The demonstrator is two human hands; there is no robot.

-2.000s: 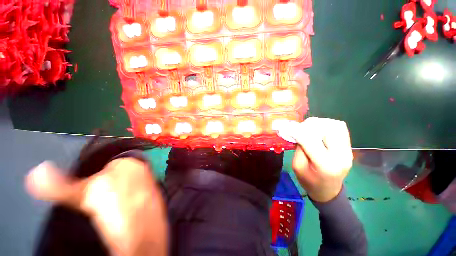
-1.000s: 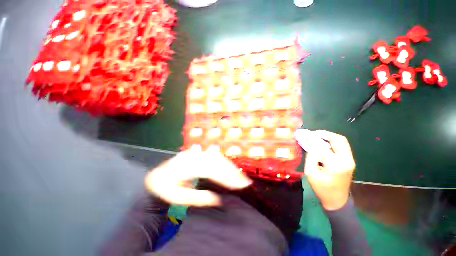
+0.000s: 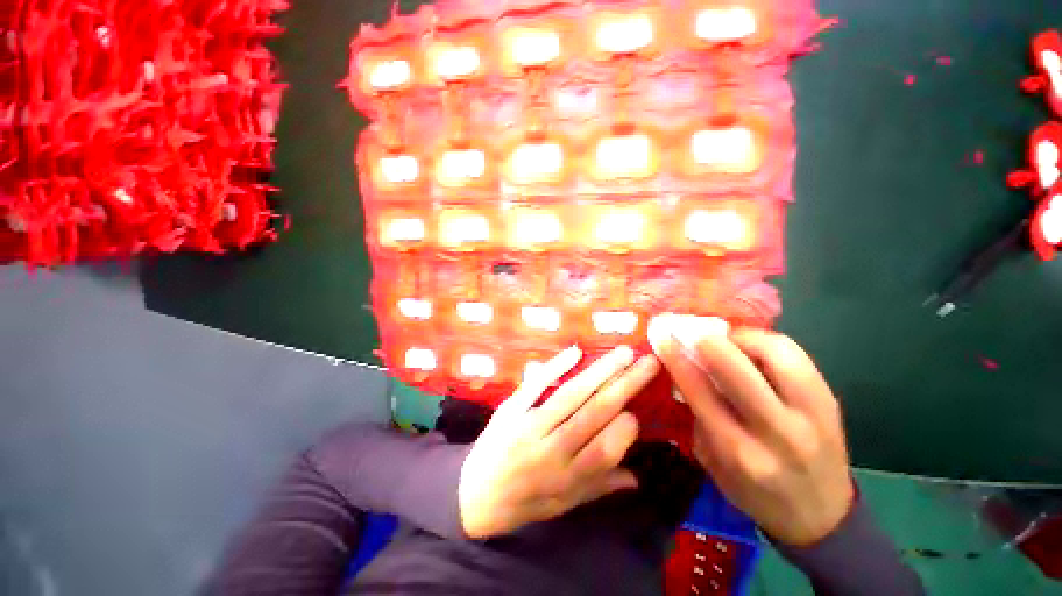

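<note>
The red moulded sheet (image 3: 571, 186) lies flat at the table's front edge, with rows of bright white spots and a ragged rim. Glare turns much of it pink-orange. My left hand (image 3: 559, 442) rests on the sheet's near edge with its fingers stretched and a little apart, holding nothing visible. My right hand (image 3: 763, 419) is at the sheet's near right corner, thumb and fingertips together on the sheet. Whether they pinch a part or a small white wad cannot be told in the glare.
A shaggy red stack of moulded sheets (image 3: 128, 140) is at the left. Black tweezers (image 3: 976, 270) and loose red parts (image 3: 1048, 163) lie at the right. Red crumbs dot the green table (image 3: 897, 291). A blue bin (image 3: 724, 524) stands below the table edge.
My left hand has come up from below left onto the sheet's near edge. My right hand has moved inward over the near right corner. The camera view has shifted.
</note>
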